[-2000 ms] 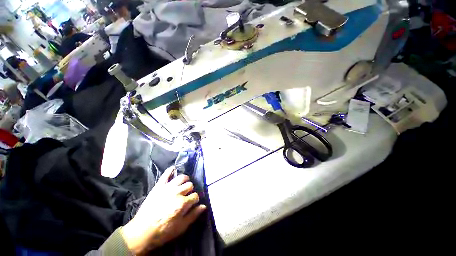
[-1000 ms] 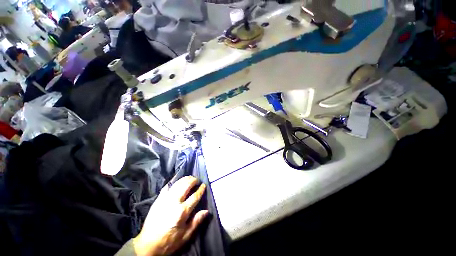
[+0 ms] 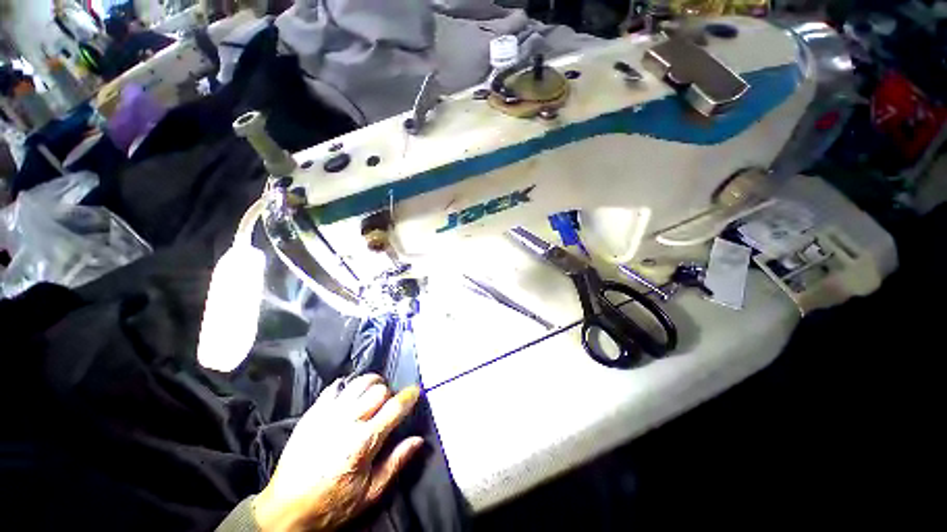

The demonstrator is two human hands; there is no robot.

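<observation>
The dark garment (image 3: 135,416) fills the left and lower picture. A thinner, shiny strip of it (image 3: 400,358) runs down from the presser foot (image 3: 400,291) of the white sewing machine (image 3: 613,166). My left hand (image 3: 332,452) lies palm down on this cloth, below the needle area. Its thumb is spread from the forefinger, and the forefinger's tip is at the cloth's right edge. The other fingers are slightly bent on the cloth. No pinch on the cloth shows. My right hand is not in view.
Black-handled shears (image 3: 623,324), thin tweezers (image 3: 507,301) and a blue-handled tool (image 3: 566,229) lie on the white machine bed (image 3: 582,416). A white label (image 3: 727,272) and an accessory tray (image 3: 810,272) are at right. Grey fabric (image 3: 363,47) is behind; a clear plastic bag (image 3: 62,234) is at left.
My left hand first slid down along the cloth away from the needle, and its thumb spread. It now lies slightly further left than a second ago. The camera view has shifted a little.
</observation>
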